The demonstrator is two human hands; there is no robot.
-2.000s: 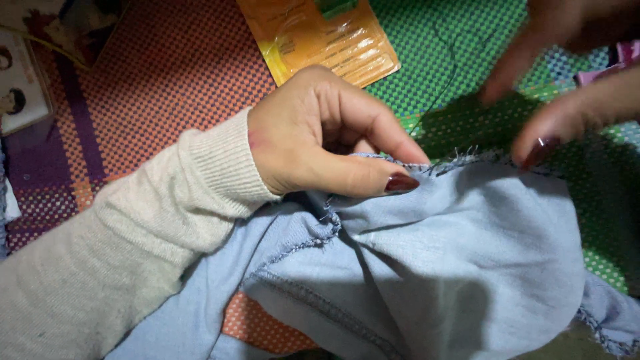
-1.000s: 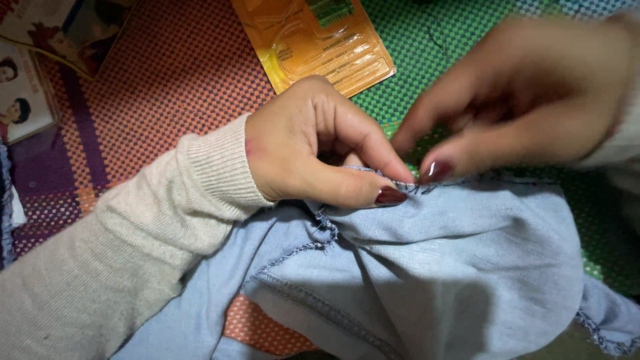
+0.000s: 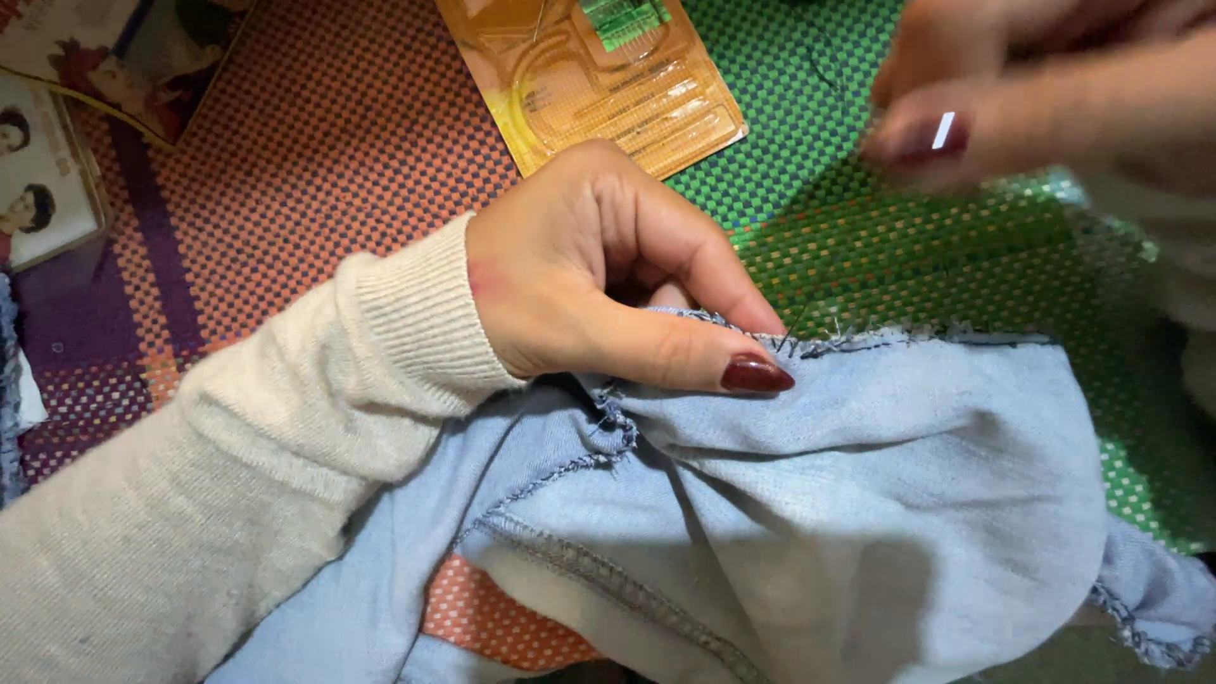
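My left hand [image 3: 627,275], in a cream knit sleeve, pinches the frayed, stitched top edge of a light blue denim cloth [image 3: 855,456] between thumb and fingers. Dark threads stick up along that edge just right of my thumb. My right hand [image 3: 988,104] is raised at the upper right, off the cloth and blurred, with thumb and fingers close together. Whether it holds a needle or thread cannot be made out. The cloth hangs in folds below my left hand, with overlocked seams running through it.
An orange blister card of needles [image 3: 608,85] lies just beyond my left hand on a woven checked mat [image 3: 313,161]. Printed packets with pictures [image 3: 47,180] are at the upper left. More frayed denim [image 3: 9,389] shows at the left edge.
One second ago my right hand was at the cloth's edge beside my left fingertips; now it is up and to the right, away from it. My left hand keeps its pinch on the denim.
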